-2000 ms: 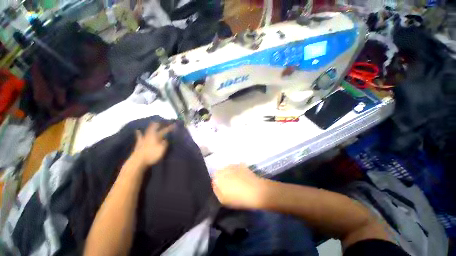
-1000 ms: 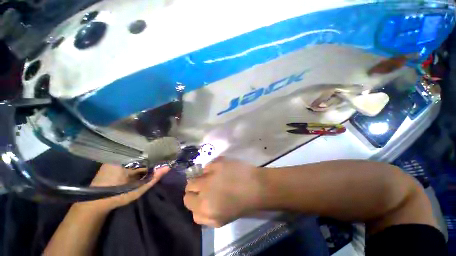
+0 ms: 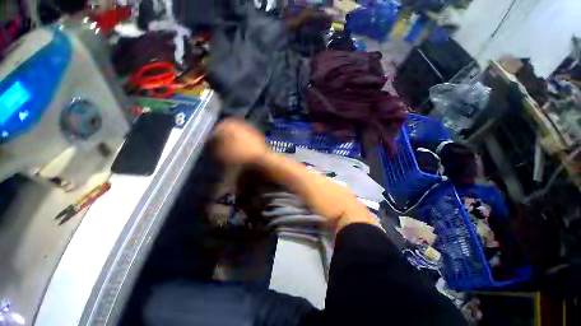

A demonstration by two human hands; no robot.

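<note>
My right hand (image 3: 237,143) is blurred, just off the right end of the white machine table (image 3: 162,175), above dark cloth. Its fingers are hard to make out, and I cannot tell if it holds anything. My left hand is out of the picture. The sewing machine head (image 3: 95,83) stands at the left with its lit blue screen (image 3: 14,102); its needle area is not in view. The snips (image 3: 83,202) lie on the bed, and the smartphone (image 3: 144,142) lies right of them.
Red-orange scissors (image 3: 155,77) lie beyond the phone. Stacked grey cloth pieces (image 3: 296,207) lie below my forearm. Blue baskets (image 3: 455,232) stand at the right. A maroon cloth heap (image 3: 350,89) and a clear plastic bag (image 3: 460,102) are farther back.
The view has swung right, away from the needle. My right hand has left the needle area and is past the table's right end. My left hand has gone out of view.
</note>
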